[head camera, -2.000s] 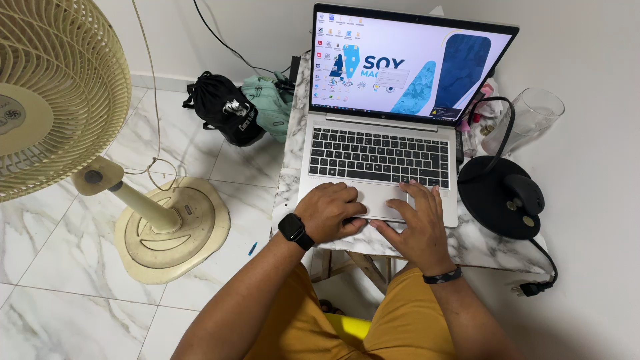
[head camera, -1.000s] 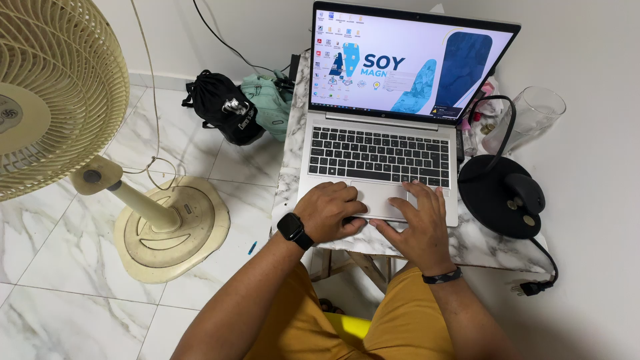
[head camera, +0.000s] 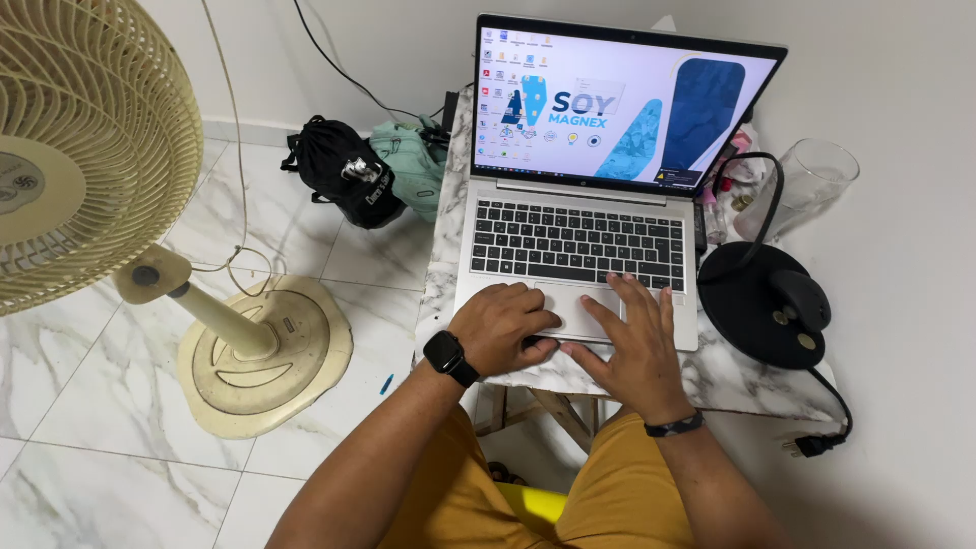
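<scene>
A silver laptop (head camera: 583, 191) stands unfolded on a small marble-patterned table (head camera: 732, 385), its screen lit with desktop icons. My left hand (head camera: 507, 324), a black smartwatch (head camera: 450, 357) on its wrist, rests with curled fingers at the left of the touchpad (head camera: 572, 311) and the palm rest. My right hand (head camera: 637, 339) lies with fingers apart over the touchpad's right side, fingertips near the bottom key row and thumb at the laptop's front edge. It holds nothing. A dark band (head camera: 674, 425) circles the right wrist.
Right of the laptop are a black mouse (head camera: 799, 301) on a round black pad (head camera: 732, 324) with coins, a clear glass (head camera: 808, 183) and a cable plug (head camera: 812, 444). A beige pedestal fan (head camera: 263, 358) stands left. Black (head camera: 343, 171) and green (head camera: 412, 168) bags lie behind.
A small faded window shows at a different place on the screen than two seconds ago. Both hands have stayed in nearly the same place.
</scene>
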